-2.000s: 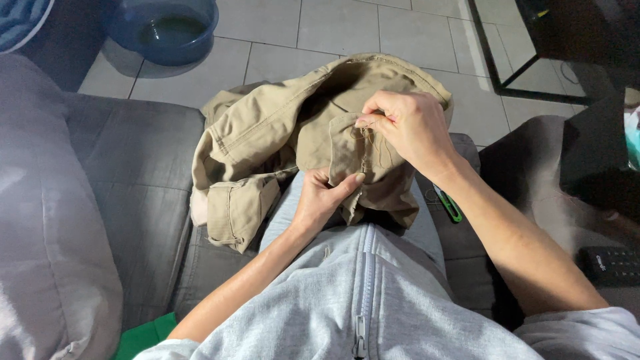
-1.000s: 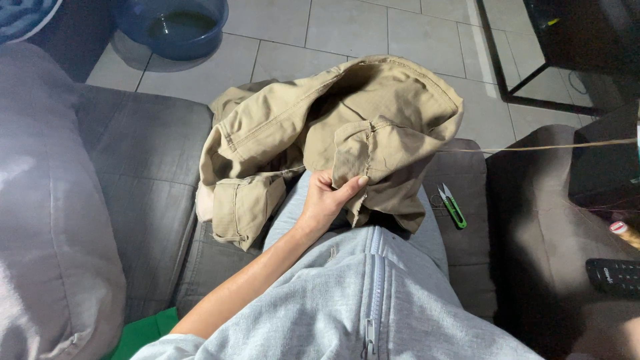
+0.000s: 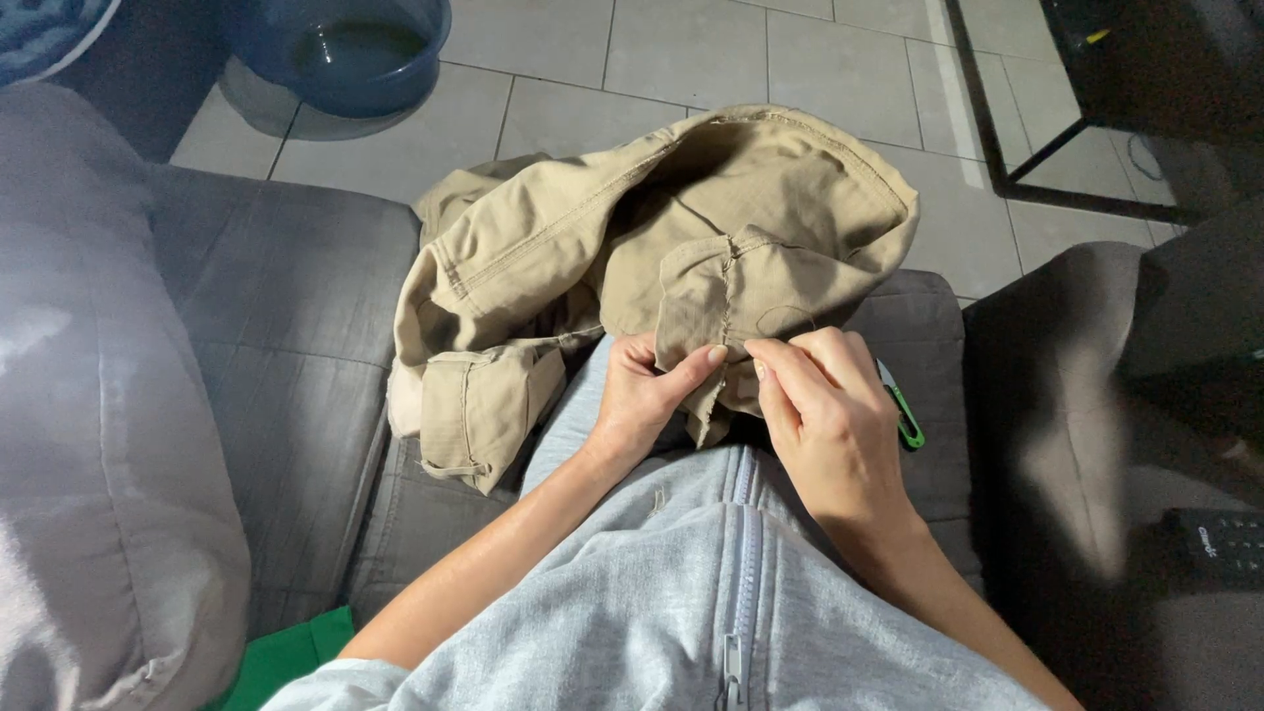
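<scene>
A khaki cloth garment (image 3: 553, 232) lies bunched over my lap, with a rough, frayed seam (image 3: 729, 286) running down a folded part of it. My left hand (image 3: 642, 395) pinches the cloth at this seam between thumb and fingers. Just right of the seam, my right hand (image 3: 834, 415) has thumb and forefinger pinched together close to the cloth; a needle may be between them but is too small to make out. A thin thread (image 3: 785, 311) loops over the cloth above my right fingers. Green-handled thread snips (image 3: 907, 420) lie on the grey cushion, partly behind my right hand.
A grey couch cushion (image 3: 286, 296) and a light grey pillow (image 3: 109, 395) are at left, with green cloth (image 3: 286, 657) below. A blue basin (image 3: 360, 59) holding liquid stands on the tiled floor (image 3: 681, 49). A black remote control (image 3: 1220, 543) lies at right, below a dark metal frame (image 3: 1047, 148).
My right hand was out of view a second ago, with a thread stretched taut to the right. It is back beside my left hand, and the thread hangs slack in a loop.
</scene>
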